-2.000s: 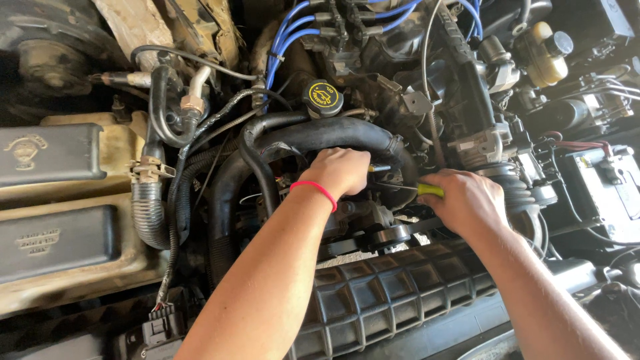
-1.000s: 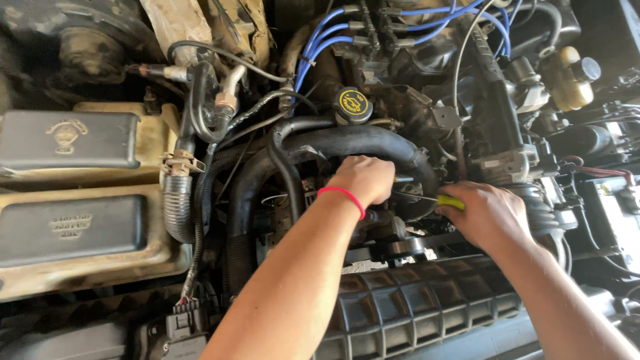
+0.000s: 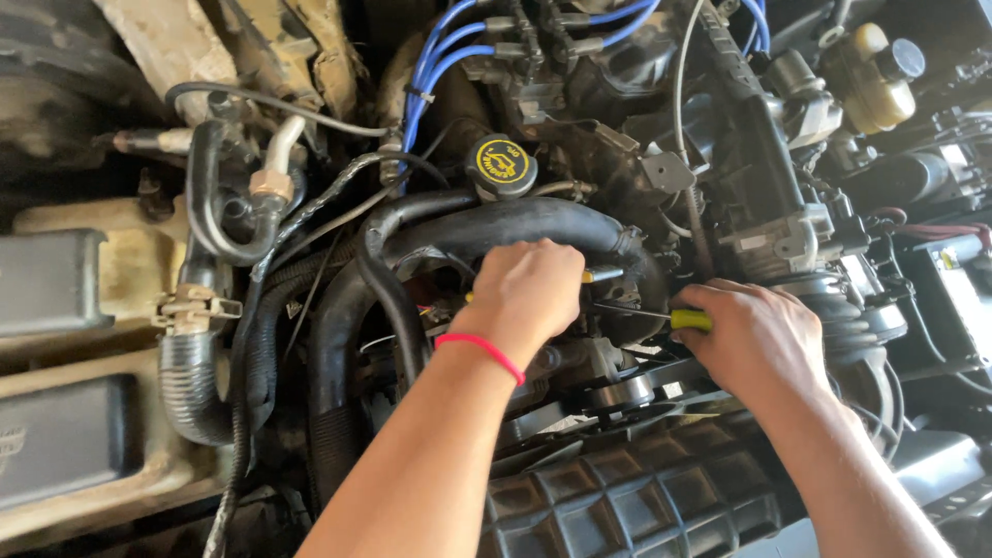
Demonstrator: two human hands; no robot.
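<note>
My left hand, with a pink band at its wrist, is closed around a yellow-handled tool just below the large black radiator hose. The tool's kind cannot be told; a short piece of it shows past the knuckles. In my right hand is a screwdriver with a yellow-green handle. Its thin shaft points left, toward the area beside my left hand, and where its tip ends is hard to make out. The black engine oil cap sits above the hose.
A ribbed black plastic shroud runs below my hands. Blue spark plug wires cross the top. At left are a corrugated hose with a clamp and tan reservoirs with black covers. A pulley and belt lie under my hands.
</note>
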